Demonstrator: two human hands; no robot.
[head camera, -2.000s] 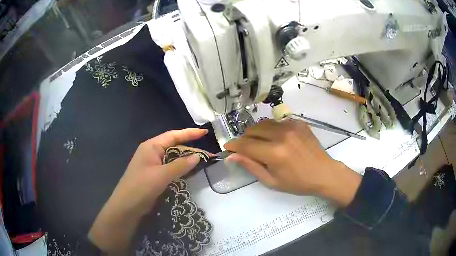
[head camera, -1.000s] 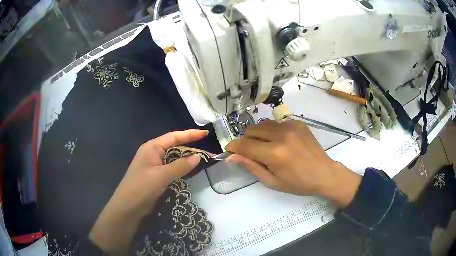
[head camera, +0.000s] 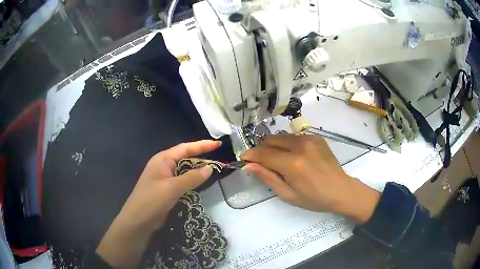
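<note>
A black embroidered fabric panel (head camera: 116, 142) lies left of the needle, with a scalloped embroidered border (head camera: 202, 231) along its near right edge. My left hand (head camera: 163, 184) pinches a folded piece of that border between thumb and fingers, its index finger stretched toward the needle area. My right hand (head camera: 302, 171) is just right of it, thumb and fingertips closed on small thread snips (head camera: 235, 165), mostly hidden in the hand. The tips meet the fabric edge in front of the presser foot (head camera: 251, 135).
The white sewing machine head (head camera: 237, 63) stands just behind my hands. Tweezers (head camera: 347, 139), an orange-handled tool (head camera: 367, 107) and a grey-green scrap bundle (head camera: 392, 123) lie on the right. Black ties (head camera: 451, 118) hang farther right. A red-rimmed tray (head camera: 41, 157) is at far left.
The whole view has shifted slightly, with the scene sitting a little lower and to the right. Both hands keep nearly the same pose and grip.
</note>
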